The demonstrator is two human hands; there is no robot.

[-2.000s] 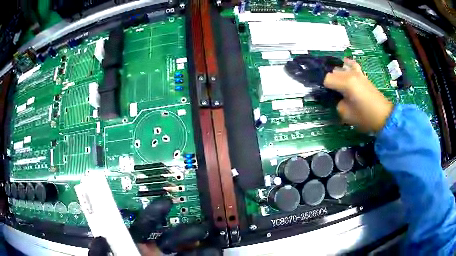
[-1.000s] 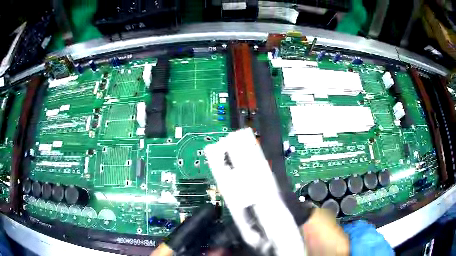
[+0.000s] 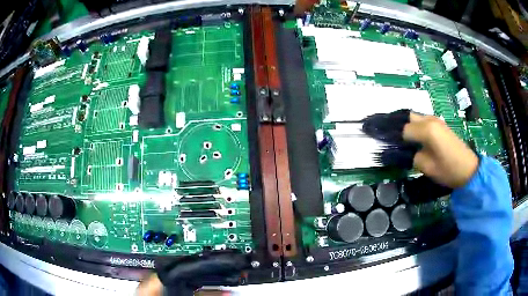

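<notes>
My right hand [image 3: 414, 141], with black-covered fingertips, grips the right end of a silver-white ribbed heatsink [image 3: 352, 151]. This heatsink lies across the right green circuit board [image 3: 315, 196], below two similar heatsinks [image 3: 370, 103]. My fingers hide its right end, so I cannot tell how it is seated. My left hand [image 3: 200, 273] is at the bottom edge, over the front rim of the left carrier. It is partly cut off, its fingers are covered in black, and I see no part in it.
Round black-grey capacitors [image 3: 362, 198] stand near the right board's front edge. Red-brown crossbars [image 3: 275, 173] run between the boards. The left board [image 3: 110, 196] carries black blocks [image 3: 153, 98], small blue parts and capacitors. A pale metal rail [image 3: 370, 280] runs along the front.
The heatsink held over the front middle now lies on the right board under my right hand, which has moved up and right. My left hand is lower and away from it. The camera view has shifted.
</notes>
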